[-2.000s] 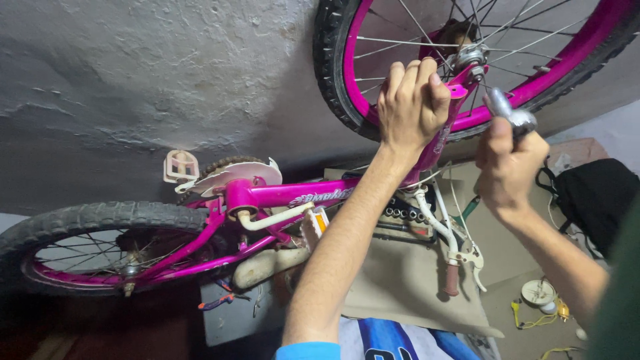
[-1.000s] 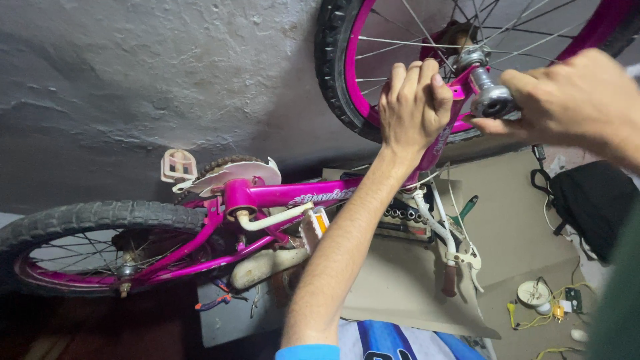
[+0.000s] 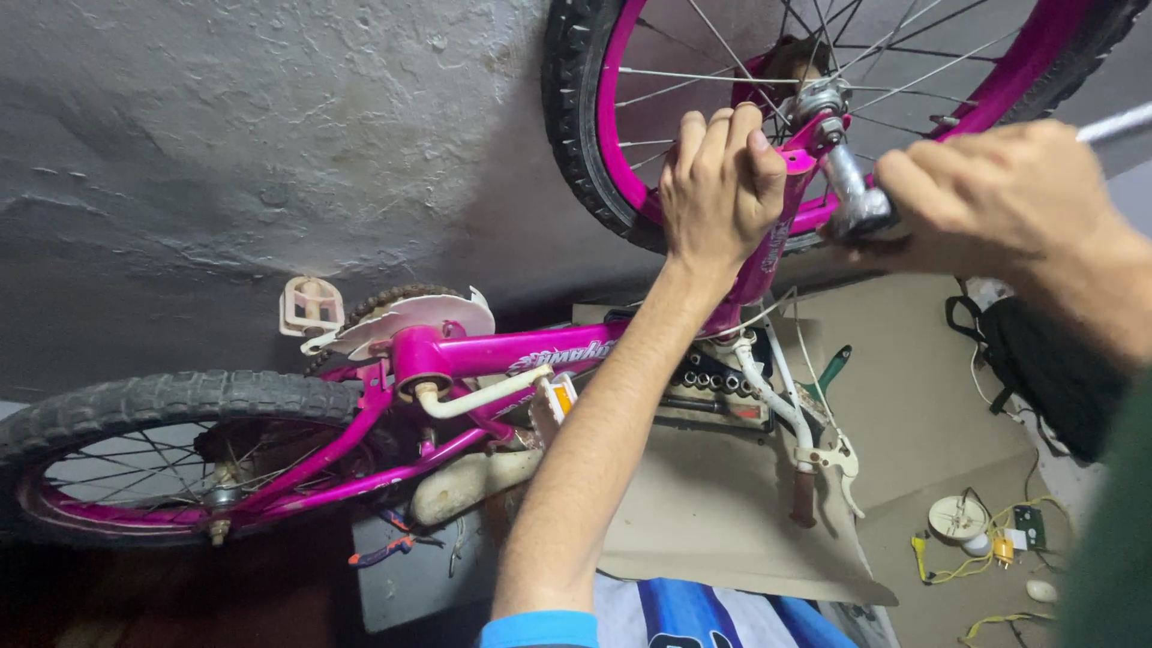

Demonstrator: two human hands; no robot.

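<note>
A pink child's bicycle (image 3: 549, 346) lies upside down against the wall. My left hand (image 3: 720, 184) grips its pink fork (image 3: 781, 236) near the axle of the upper wheel (image 3: 576, 117). At the upper right, my right hand (image 3: 999, 202) is closed around a metal ratchet wrench with a socket (image 3: 846, 180); part of its shaft shows beyond my fist. The socket's end is at the axle nut (image 3: 829, 130), and whether it is seated there cannot be told. My fingers hide part of the wrench head.
Behind my left forearm lies a socket set (image 3: 720, 373). White handlebars (image 3: 778, 405) rest over cardboard (image 3: 711, 504). Pliers (image 3: 382, 551) lie at lower left, a black bag (image 3: 1044, 360) at right, and a yellow cable (image 3: 967, 571) at lower right. The rear wheel (image 3: 180, 405) is far left.
My right hand has moved up from its position two seconds ago, and the wrench has come to the axle nut. My left hand stays on the fork.
</note>
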